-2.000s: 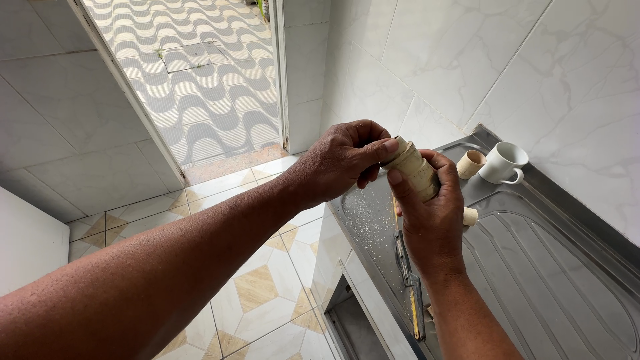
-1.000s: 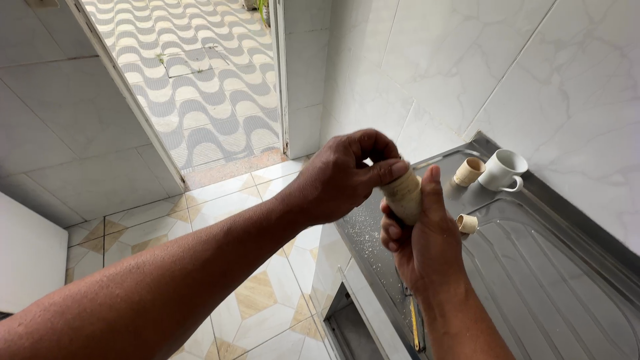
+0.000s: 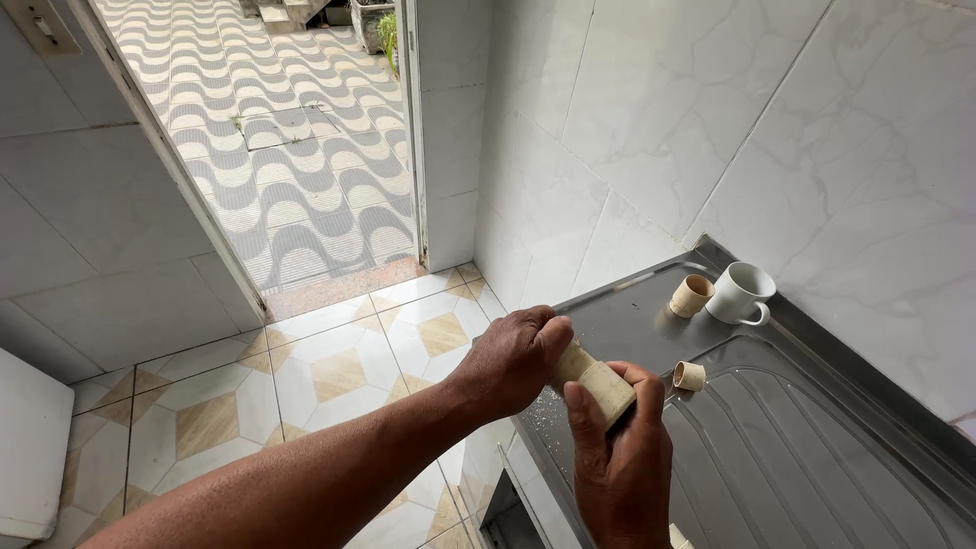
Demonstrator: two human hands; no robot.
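A pale cream cylindrical piece (image 3: 598, 381), with a ridge around it and what looks like a plastic or bamboo surface, is held between both hands over the counter's near left edge. My left hand (image 3: 522, 354) grips its upper left end, fingers curled over it. My right hand (image 3: 621, 450) holds the lower right part between thumb and fingers. Beyond them, a small tan cup-like cylinder (image 3: 691, 296) stands beside a white mug (image 3: 740, 293). A short hollow ring piece (image 3: 689, 376) lies on its side, right of my right hand.
The stainless steel sink counter (image 3: 770, 450) has a ribbed drainboard and pale crumbs (image 3: 550, 418) near its left edge. Another cream piece (image 3: 679, 537) shows at the bottom edge. Tiled walls meet behind; a doorway onto wavy paving (image 3: 305, 175) is at left.
Both hands have moved lower in view with the cream piece, which has tilted further over. The yellow tool seen earlier on the counter is out of sight.
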